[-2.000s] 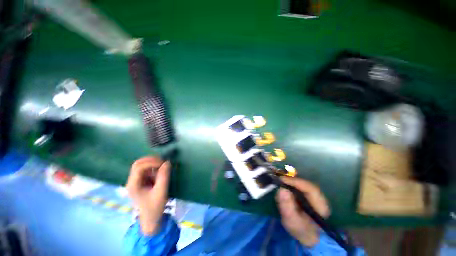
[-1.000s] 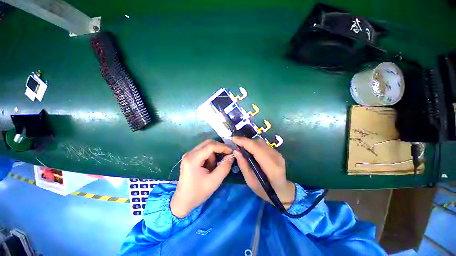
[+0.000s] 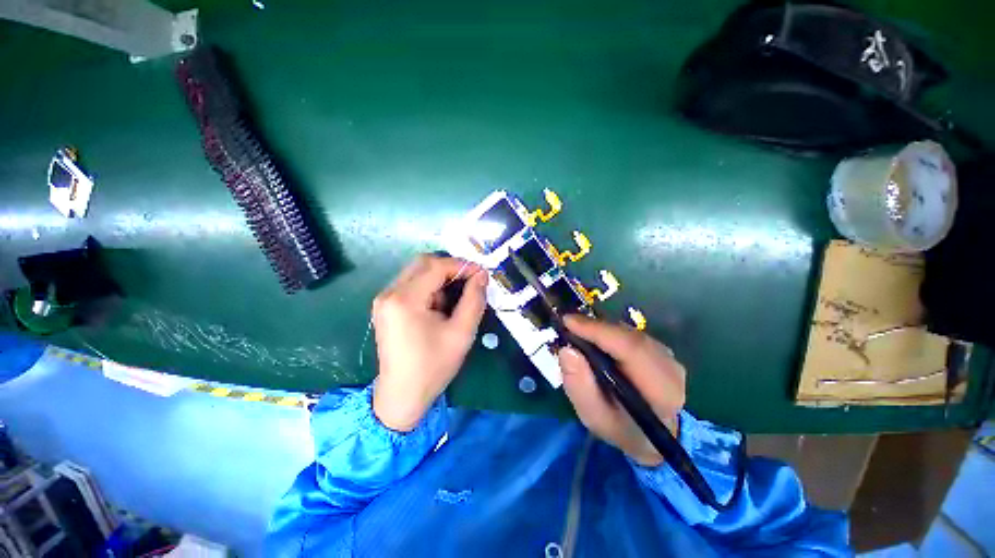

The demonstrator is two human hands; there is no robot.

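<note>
A white strip (image 3: 542,362) with several dark LCD modules (image 3: 565,294) lies tilted on the green bench, yellow hooked flex tails (image 3: 602,287) along its right edge. My right hand (image 3: 624,384) grips a black soldering iron (image 3: 644,417) like a pen; its thin tip reaches up over the modules. My left hand (image 3: 426,332) is at the strip's left edge, thumb and forefinger pinched on very thin solder wire (image 3: 467,267), whose end points at the upper modules. Two small grey discs (image 3: 527,385) lie left of the strip's lower end.
A long ridged dark band (image 3: 253,172), a single module (image 3: 70,185) and a green-black spool holder (image 3: 49,296) are at left. A metal post (image 3: 109,24) is behind. At right are a black fan-like housing (image 3: 813,82), a clear tape roll (image 3: 895,198) and a cardboard pad (image 3: 862,316).
The hands have moved apart from their close position at the strip's lower left. The left hand is now higher beside the strip, and the iron tip reaches over the upper modules. The small discs are uncovered.
</note>
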